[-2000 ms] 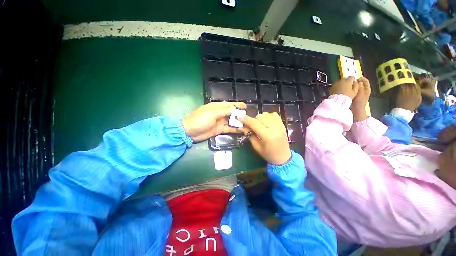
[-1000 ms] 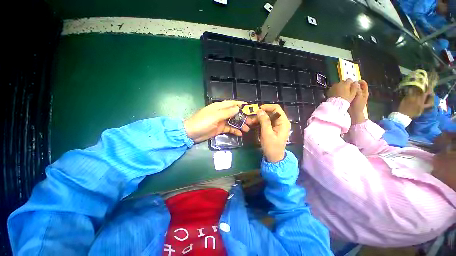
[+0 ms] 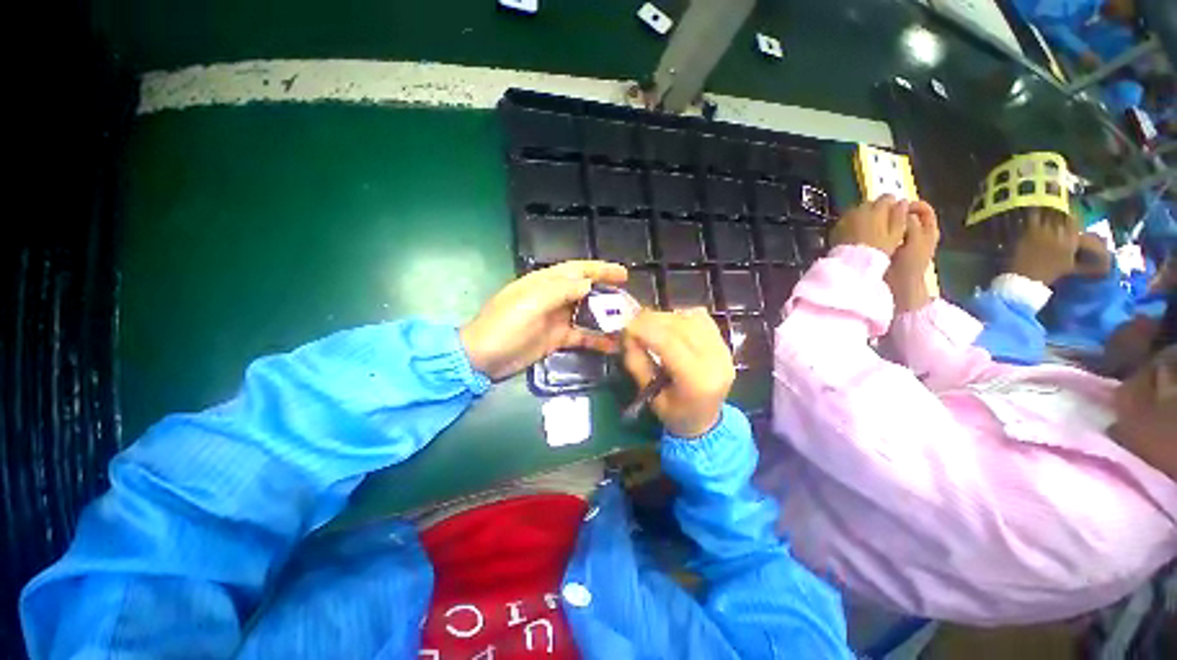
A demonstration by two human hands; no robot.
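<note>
My left hand [image 3: 536, 316] holds a small device housing [image 3: 607, 311] over the near edge of the black blister tray [image 3: 622, 237]. The housing shows a white face with a dark centre hole. My right hand [image 3: 684, 366] touches the housing's right side with its fingertips. It also holds a thin dark tool [image 3: 643, 396] that slants down under the palm; its kind cannot be told. A white rounded square piece [image 3: 565, 420] lies on the green bench just in front of the tray's near left corner.
One pale-outlined housing [image 3: 813, 199] sits in a far right tray pocket. A person in pink [image 3: 904, 426] works close on my right with a yellow-edged sheet [image 3: 884, 172]. A metal post [image 3: 698, 54] stands behind the tray. Dark ridged trays [image 3: 58, 387] stand at left.
The yellow piece between my fingers one second ago no longer shows. The housing now shows its white face. The right-hand fingers have moved down and left, and the tool points toward me.
</note>
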